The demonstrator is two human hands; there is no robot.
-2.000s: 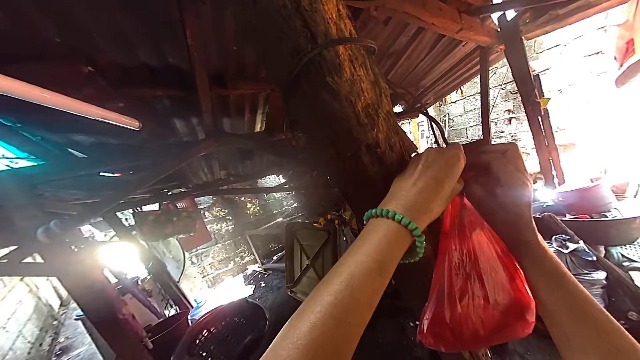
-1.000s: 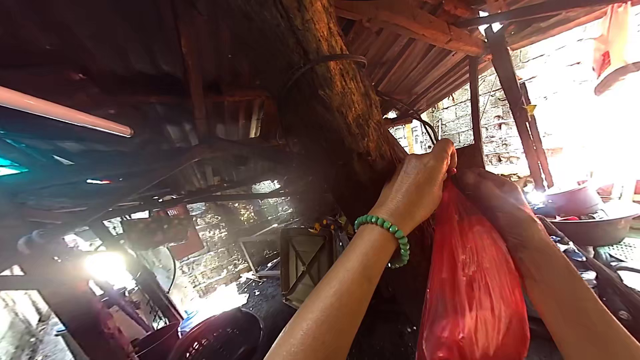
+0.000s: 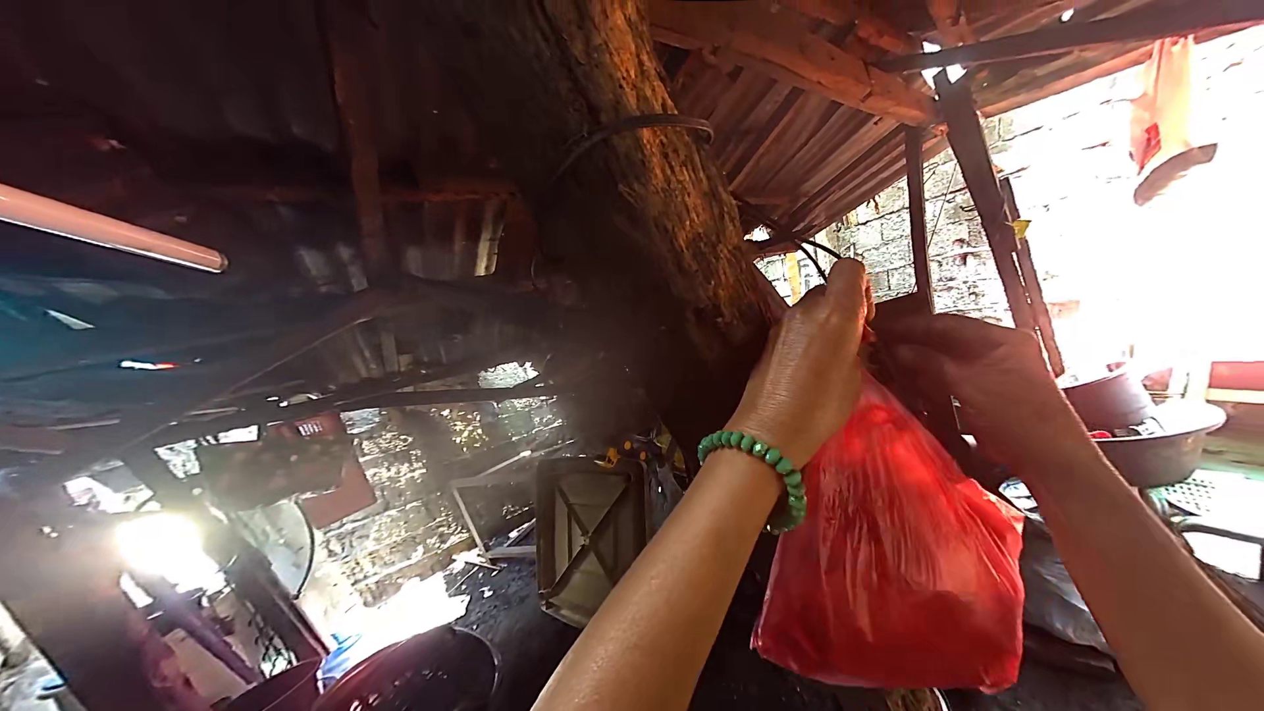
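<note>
A red plastic bag [image 3: 894,553], bulging at the bottom, hangs below my two hands, beside a thick tree trunk [image 3: 657,168]. My left hand [image 3: 815,360], with a green bead bracelet [image 3: 750,446] on its wrist, is closed on the gathered top of the bag. A thin black cable [image 3: 815,252] passes at its thumb; whether the hand holds the cable too, I cannot tell. My right hand [image 3: 973,380] is close to the bag's neck on the right, fingers bent toward it; its fingertips are in shadow, so its hold is unclear.
A fluorescent tube [image 3: 109,227] is at the upper left, under a dark metal roof. Wooden posts [image 3: 987,197] and a block wall stand at the right, near a wide metal basin [image 3: 1160,449]. A dark plastic basket [image 3: 420,671] and a ribbed panel [image 3: 590,538] lie lower left.
My right hand has shifted from close against my left hand to a little apart on the right. The red bag stays hanging below my hands, its shape now wider than one second ago.
</note>
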